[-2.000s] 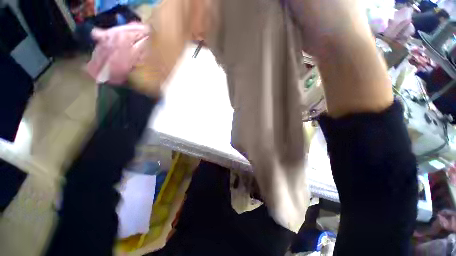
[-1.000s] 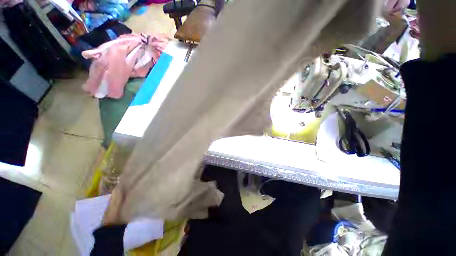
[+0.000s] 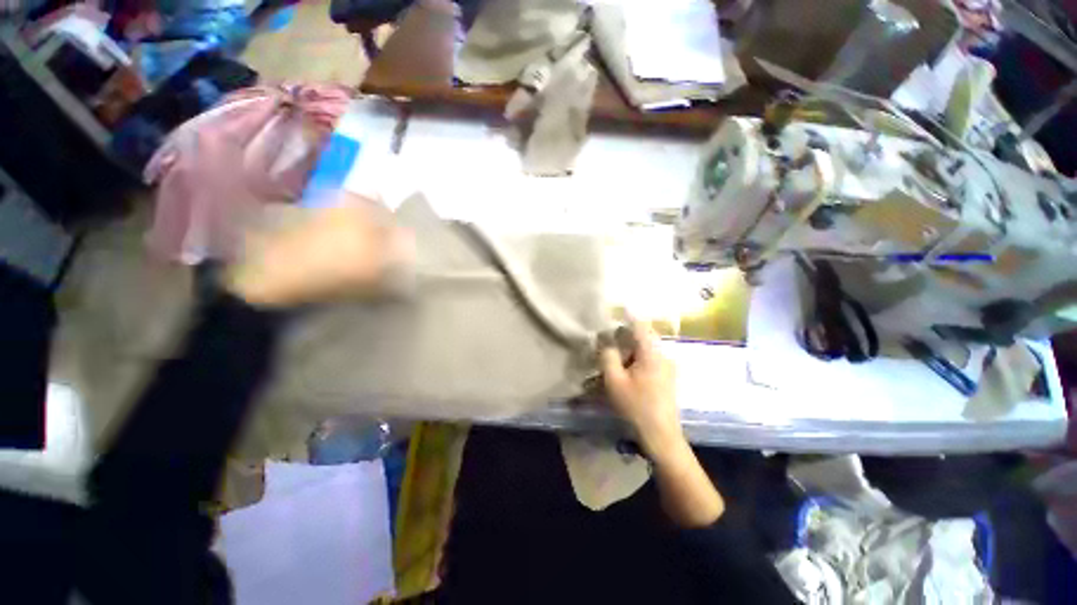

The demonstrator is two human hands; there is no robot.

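A beige garment piece (image 3: 472,343) lies spread over the left part of the white machine table, with a curved edge running to the needle area. My right hand (image 3: 638,376) pinches its right end beside the gold needle plate (image 3: 715,310). My left hand (image 3: 325,254) is blurred, over the cloth's left part; whether it grips the cloth cannot be told. The white sewing machine head (image 3: 768,183) stands at the right of the cloth.
Black-handled shears (image 3: 836,317) lie right of the needle plate. Beige pieces and a white sheet (image 3: 676,45) lie on the back ledge. Pink cloth (image 3: 219,166) is at the left. Below are a yellow crate (image 3: 428,520), white paper (image 3: 309,538) and a blue basket (image 3: 986,538) of pale cloth.
The beige cloth has come down from in front of me onto the table. My right hand has moved down beside the needle plate. My left hand has risen from the crate to above the table's left end.
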